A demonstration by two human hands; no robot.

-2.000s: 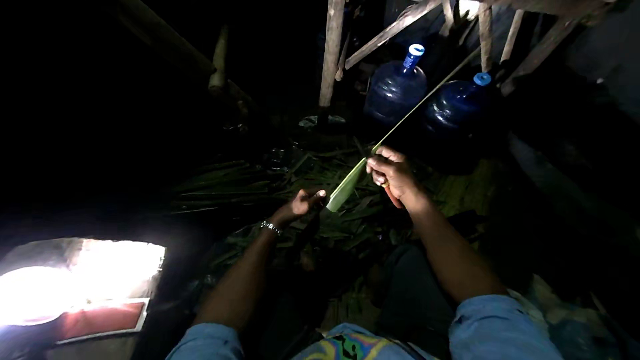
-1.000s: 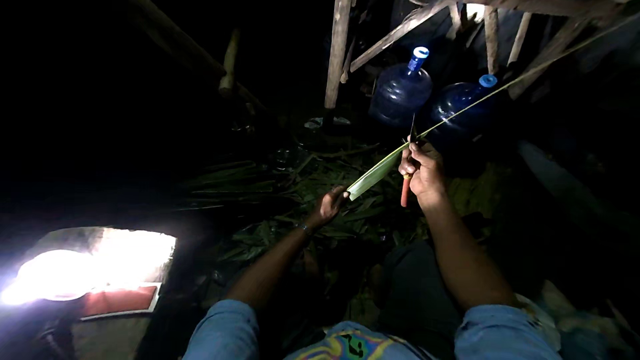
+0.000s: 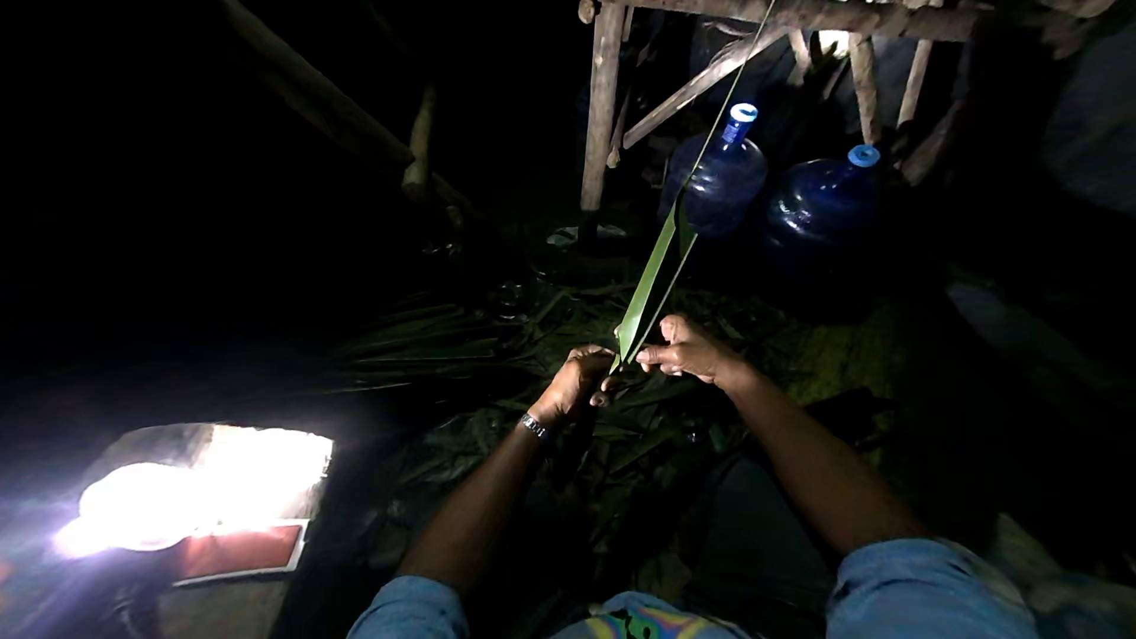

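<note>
My left hand [image 3: 579, 386], with a metal-banded watch or bracelet at its wrist, grips the near end of a long green palm leaflet [image 3: 648, 284]. The leaflet rises away from me, and a thin rib or strip runs from it up past the water bottles. My right hand [image 3: 688, 352] is at the right of the leaflet's near end, its thumb and forefinger at a thin strip along that edge. Whether it also holds a tool is hidden. Below both hands lies a heap of cut green leaves [image 3: 621, 444].
Two large blue plastic water bottles [image 3: 714, 182] [image 3: 821, 209] stand ahead, beneath a rough wooden pole frame [image 3: 603, 106]. A bright lamp [image 3: 142, 506] glares at the lower left beside a red panel [image 3: 240, 550]. Wooden poles [image 3: 311, 89] cross the dark upper left.
The leaflet has swung to a steeper angle. My right hand has come down close to my left. The red-handled tool seen in my right hand earlier is no longer visible.
</note>
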